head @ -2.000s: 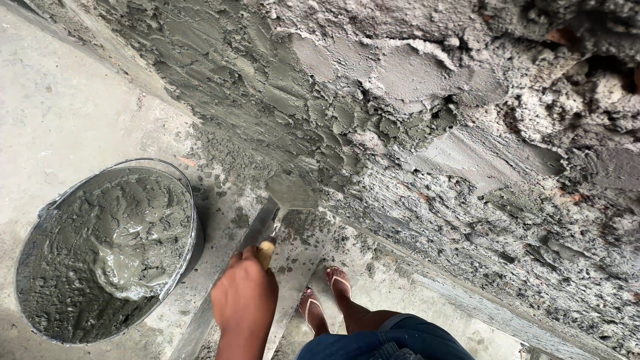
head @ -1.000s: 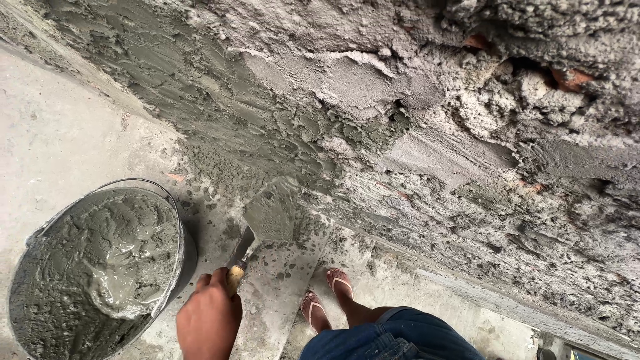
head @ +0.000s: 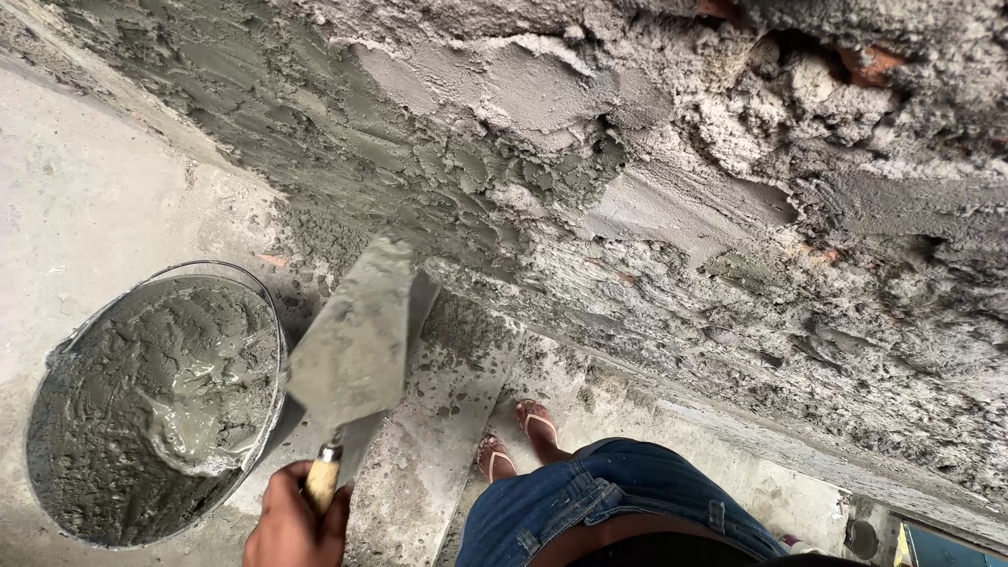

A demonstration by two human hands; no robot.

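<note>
My left hand grips the wooden handle of a trowel at the bottom left. The trowel's broad metal blade points up toward the foot of the wall, smeared with grey mortar. Left of the blade stands a bucket with its wire handle tilted to the far side, holding wet grey mortar. Darker fresh mortar covers the upper left part of the rough wall; paler, uneven plaster lies to the right. My right hand is out of view.
Mortar spatters mark the concrete floor along the wall's base. My feet in flip-flops stand near the wall. Reddish brick shows in a hollow at the upper right. A blue object is partly visible at the lower right corner.
The trowel has come away from the foot of the wall, and its blade now looks larger and nearer to the camera, beside the bucket. My left hand has kept hold of its handle.
</note>
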